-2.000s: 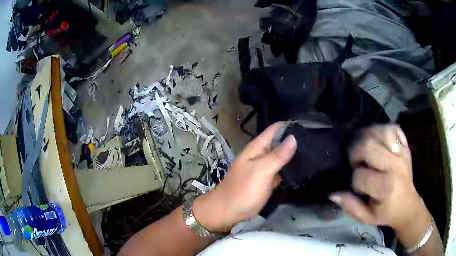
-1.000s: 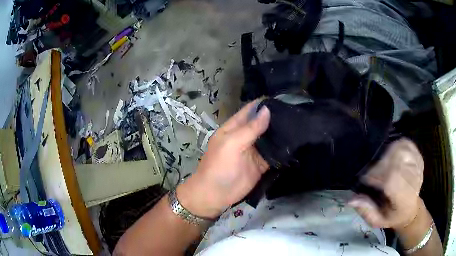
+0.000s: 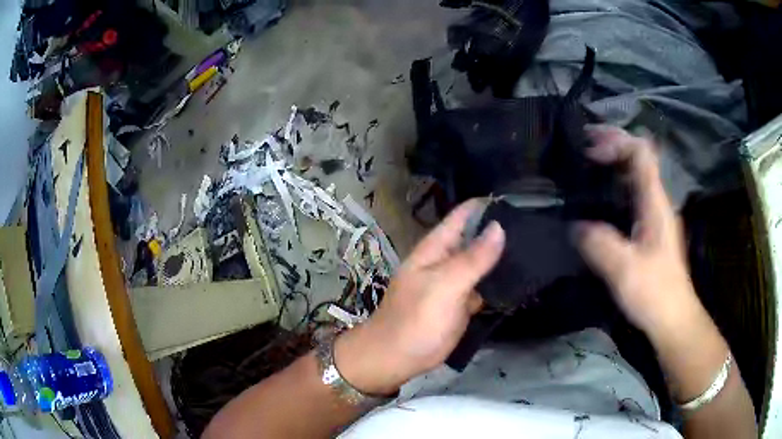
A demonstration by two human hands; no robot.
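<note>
A dark part-sewn garment (image 3: 549,257) lies over my lap, with thin black bands sticking up at its far edge. My left hand (image 3: 433,296) grips its left edge between thumb and fingers. A small pale strip shows on the cloth near the thumb. My right hand (image 3: 639,231) is over the right part of the garment, blurred, with thumb and fingers apart and no cloth seen between them.
A grey denim heap (image 3: 634,60) lies beyond the garment. White and dark trimmings (image 3: 283,180) are scattered on the floor. At left is a cream-topped table (image 3: 86,257) with a blue-labelled bottle (image 3: 64,379). A pale table edge (image 3: 767,197) stands at right.
My right hand has moved up and away from me, and its fingers have opened. My left hand has shifted slightly right and down with the garment's edge.
</note>
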